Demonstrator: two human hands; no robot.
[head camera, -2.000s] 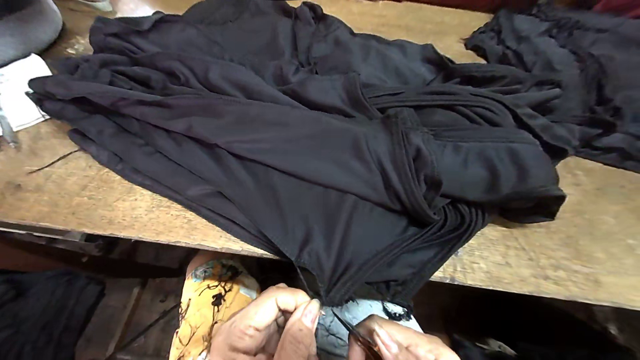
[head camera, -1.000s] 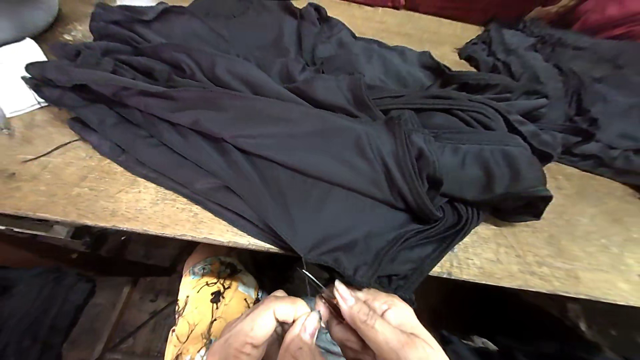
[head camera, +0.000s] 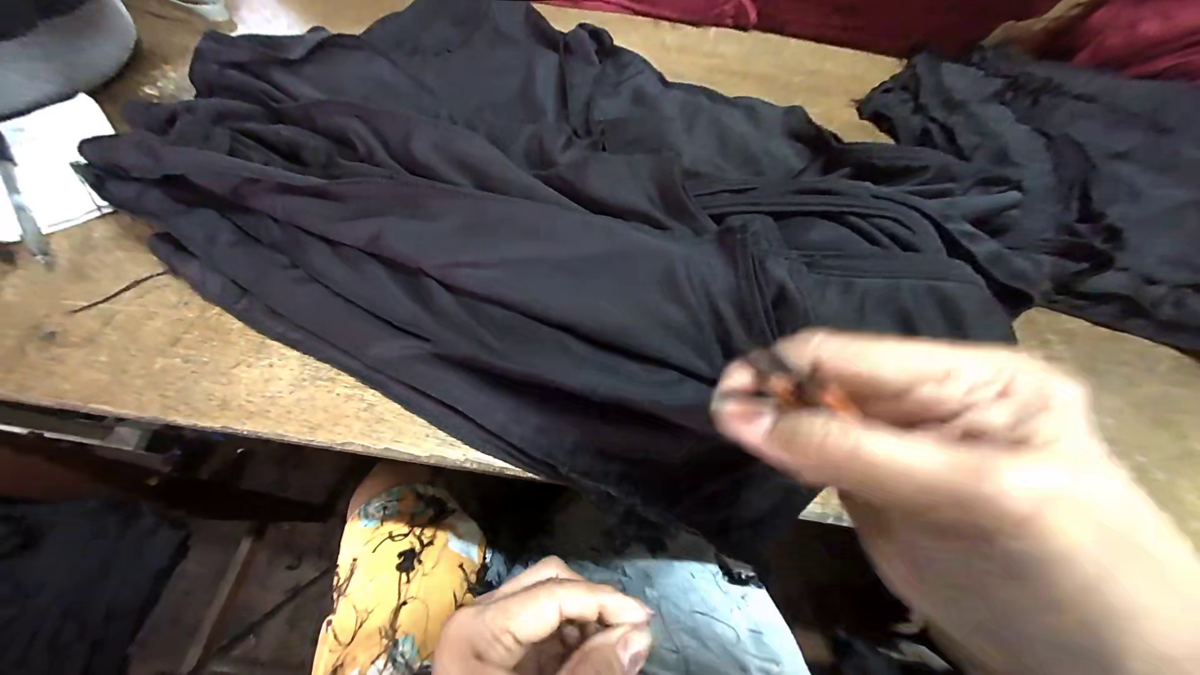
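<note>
My right hand (head camera: 919, 441) is raised over the front right of a large black fabric garment (head camera: 581, 272) that lies bunched on the wooden table. Pinched between its thumb and fingers is a small dark object with an orange part (head camera: 797, 389), blurred, its kind unclear. Low in the view, my left hand (head camera: 553, 623) is curled above the lap, thumb near the bent fingers; whether a thread or anything small lies between them cannot be told. The garment's lower corner hangs over the table edge, between the two hands.
More black fabric (head camera: 1116, 187) lies at the right, with dark red cloth (head camera: 862, 28) behind it. White paper (head camera: 61, 173) and a grey rounded object (head camera: 70, 52) are at the left. Dark thread scraps cover the yellow patterned cloth (head camera: 394, 581) on the lap. The table edge (head camera: 281, 439) crosses below.
My right hand has moved up and to the right, away from my left hand, with the small dark object in it. The two hands were together at the garment's lower corner before.
</note>
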